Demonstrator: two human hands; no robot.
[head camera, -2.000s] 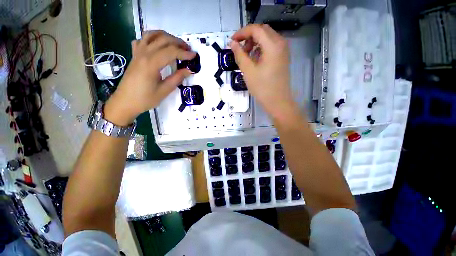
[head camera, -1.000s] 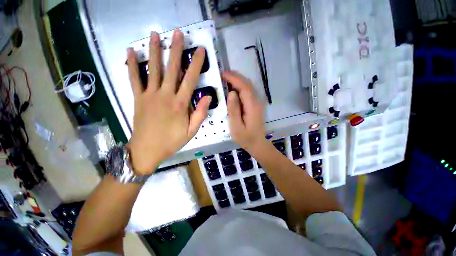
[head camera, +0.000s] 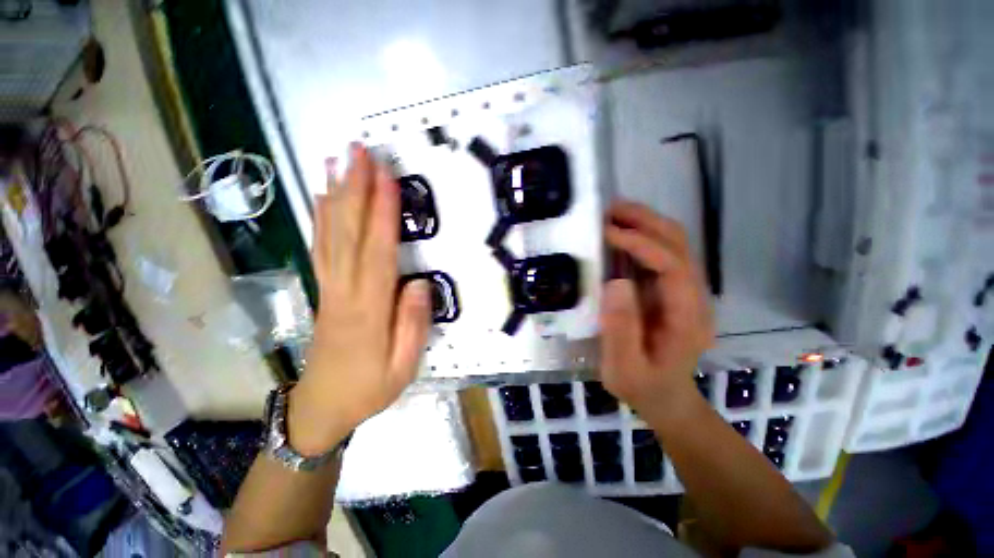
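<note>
The white perforated fixture plate (head camera: 469, 234) lies at a slant on the machine bed, between my hands. It bears glossy black housings (head camera: 532, 183) at several positions, beside small black angled clamps (head camera: 483, 152). My left hand (head camera: 365, 283) lies along the plate's left edge, fingers together and pointing away, partly covering the two left housings. My right hand (head camera: 657, 300) is at the plate's right edge with curled, blurred fingers. Both hands hold the plate by its sides; their undersides are hidden.
A hex key (head camera: 698, 140) and tweezers (head camera: 715, 218) lie on the bed at right. In front are a white blister tray (head camera: 825, 431) with black parts and a white foam sheet (head camera: 403, 447). A coiled white charger (head camera: 229, 196) is at left. A second blister tray (head camera: 905, 409) is far right.
My left hand has moved off the housings to the plate's left edge. My right hand stays at its right edge. The view has shifted, and the plate appears larger and farther right.
</note>
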